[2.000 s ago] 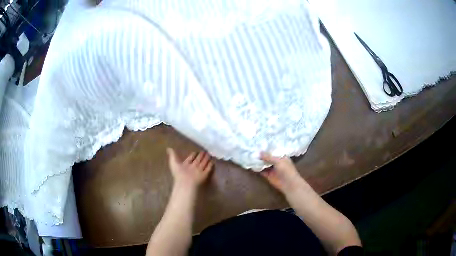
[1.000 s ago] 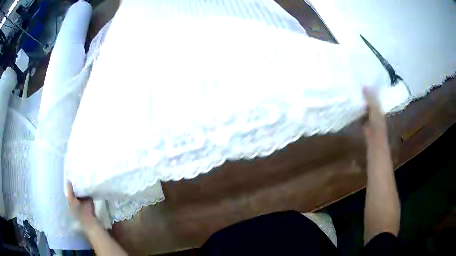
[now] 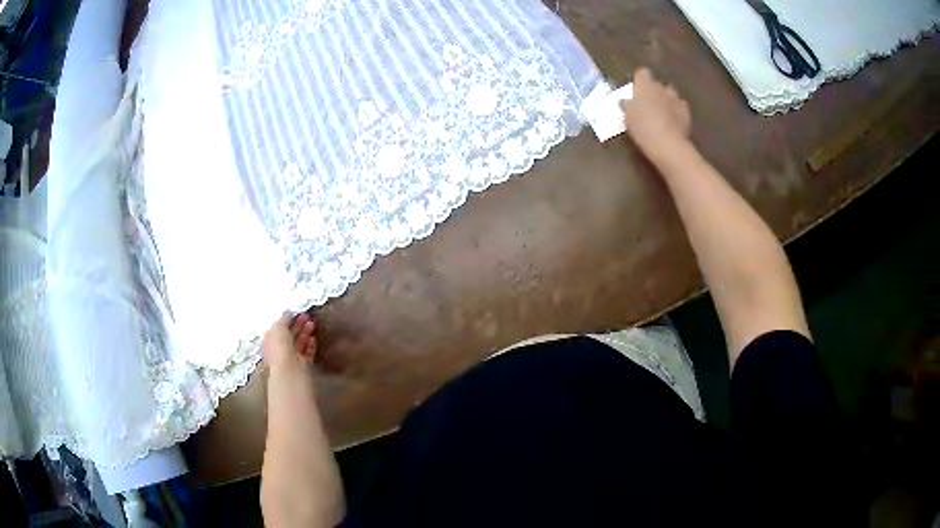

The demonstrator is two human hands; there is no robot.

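Note:
Sheer white striped lace fabric (image 3: 402, 134) lies over the table, its scalloped edge towards me, with opaque white folded layers on its left. My left hand (image 3: 291, 340) is at the scalloped edge with curled fingers, pinching the fabric; its thumb is partly hidden. My right hand (image 3: 660, 116) is at the fabric's right corner, its fingers on a small white paper card (image 3: 610, 111). Black-handled fabric shears (image 3: 792, 46) lie on a stack of cut fabric pieces (image 3: 866, 41) at the upper right, cut off by the top edge.
A thick white fabric roll (image 3: 93, 206) lies along the left end of the brown table (image 3: 495, 268). More striped fabric (image 3: 23, 340) hangs beyond it. A yellowish-brown strip (image 3: 840, 153), perhaps a ruler, lies near the right table edge.
The fabric, lifted and spread a second ago, has come down flatter, and its right end has shifted left off the stack. My left hand moved right and up, my right hand left and up.

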